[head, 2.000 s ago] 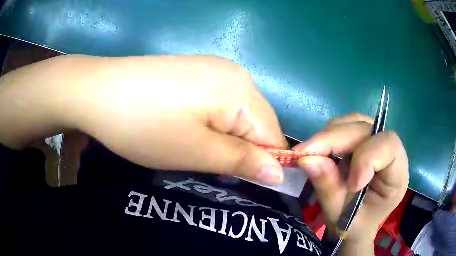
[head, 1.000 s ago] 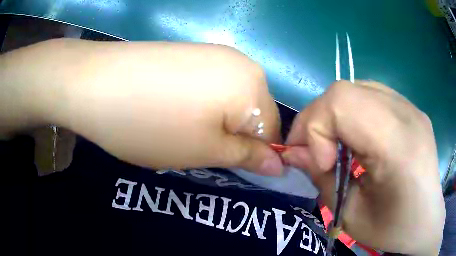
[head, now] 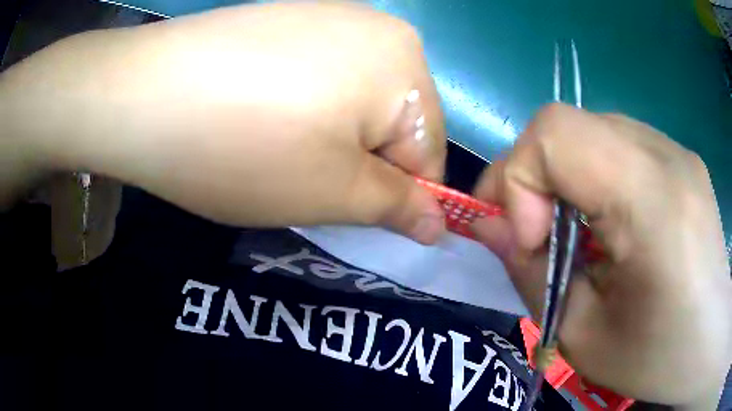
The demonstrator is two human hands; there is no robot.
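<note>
My left hand (head: 305, 120) and my right hand (head: 618, 233) pinch the red, dotted edge of a white sticker sheet (head: 409, 261) between thumbs and forefingers. The sheet's white part hangs below my fingers. Several tiny white dot stickers (head: 419, 123) sit on my left forefinger. My right hand also holds silver tweezers (head: 565, 233), their two points up and apart, with a yellowish band near the rear. A bright orange-red housing (head: 546, 353) shows partly below my right hand; most of it is hidden.
A glossy green bench mat (head: 498, 48) lies beyond my hands, its near edge running between them. My dark shirt with white lettering (head: 321, 333) fills the lower part. A yellow item is cut off at the top right corner.
Both hands have moved slightly up and slightly apart. More of the red dotted edge and the white sheet shows. The tweezers turned from slanted to nearly upright since the first frame.
</note>
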